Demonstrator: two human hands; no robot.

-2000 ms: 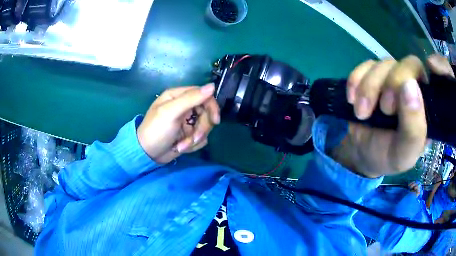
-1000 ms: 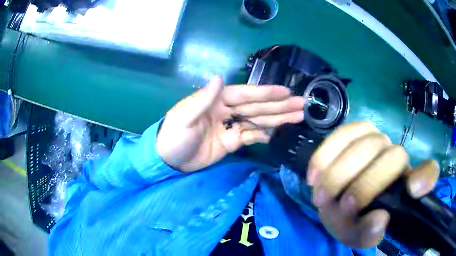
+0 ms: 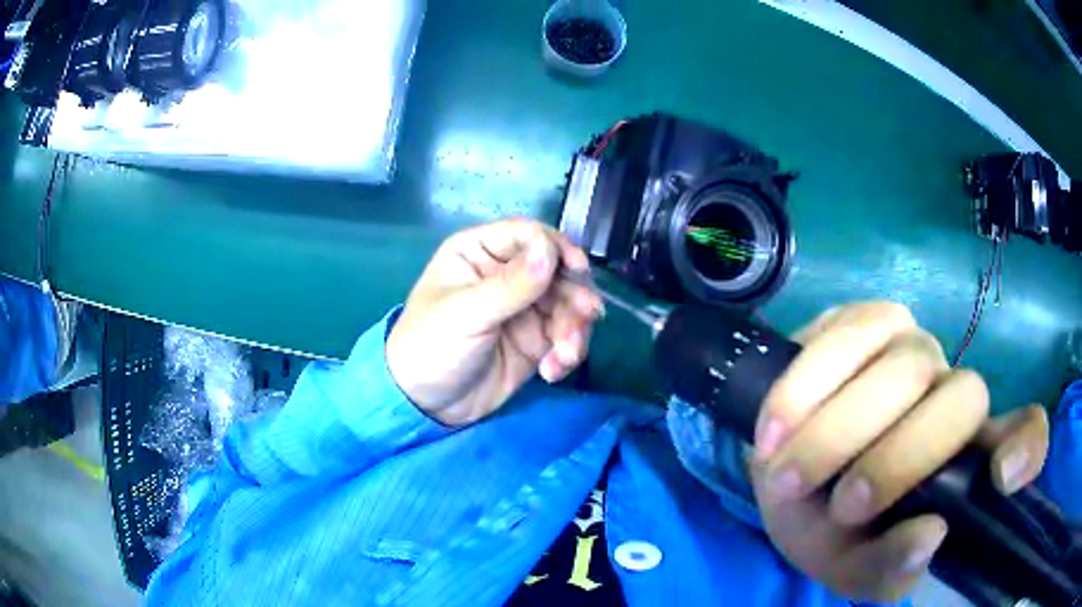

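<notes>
My right hand (image 3: 872, 445) is closed around the black electric screwdriver (image 3: 726, 362), whose thin metal bit points up and left. My left hand (image 3: 498, 320) has its thumb and forefinger pinched at the bit's tip. Any screw there, or in the curled palm, is too hidden to tell. A glossy black optical-engine housing (image 3: 629, 196) lies on the green bench just beyond the hands. Its round lens (image 3: 726, 241) faces up and reflects green. The bit is in front of the housing, not in the lens.
A small clear cup (image 3: 583, 38) of dark screws stands behind the housing. A white tray (image 3: 311, 95) with black lenses is at upper left. Another black unit (image 3: 1018, 199) with wires lies at right. A perforated crate (image 3: 125, 433) with clear bags is below the bench edge at left.
The left hand was open with small dark screws in its palm; its fingers have now curled in, pinching at the bit tip. Earlier still, the screwdriver was against the housing's right side.
</notes>
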